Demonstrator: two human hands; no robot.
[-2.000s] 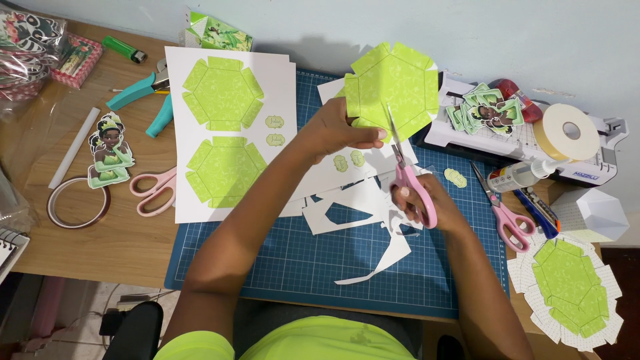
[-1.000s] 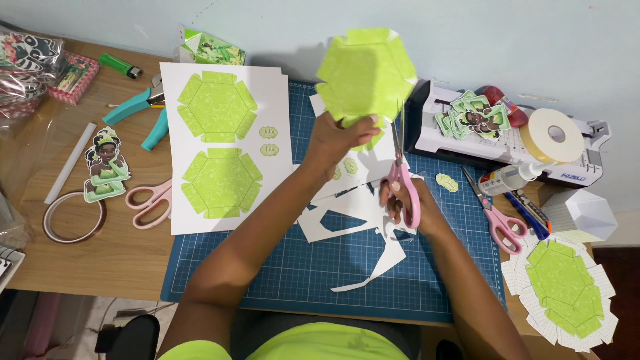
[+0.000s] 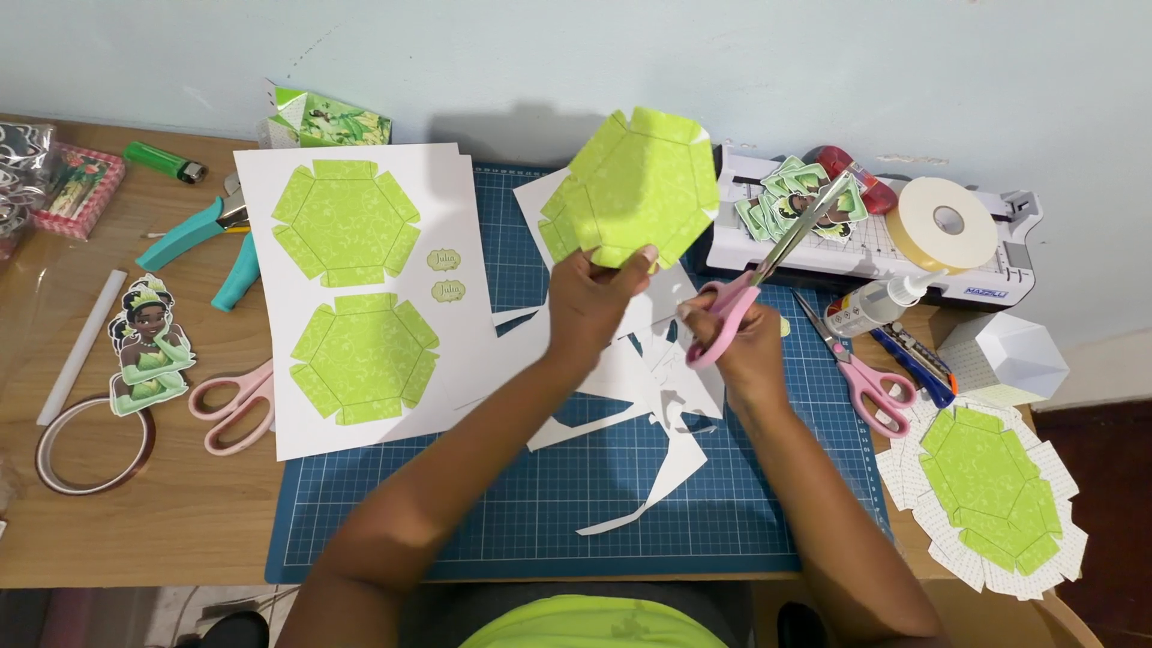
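Observation:
My left hand pinches the lower edge of a green patterned hexagonal paper cutout with flaps, raised above the cutting mat. In my right hand are pink-handled scissors, their blades pointing up and right, apart from the cutout. White paper offcuts lie on the blue cutting mat below both hands. Left of them, white sheets bear two printed green hexagonal shapes and two small labels with writing. Part of another green print shows behind the held cutout.
Right: a paper trimmer under a tape roll, a glue bottle, second pink scissors, a utility knife, stacked cutouts. Left: teal-handled pliers, more pink scissors, a brown tape roll, character cutouts.
The scissors were at the cutout's edge two seconds ago; now they are apart from it, with the blades tilted to the right. The held cutout has turned in my left hand.

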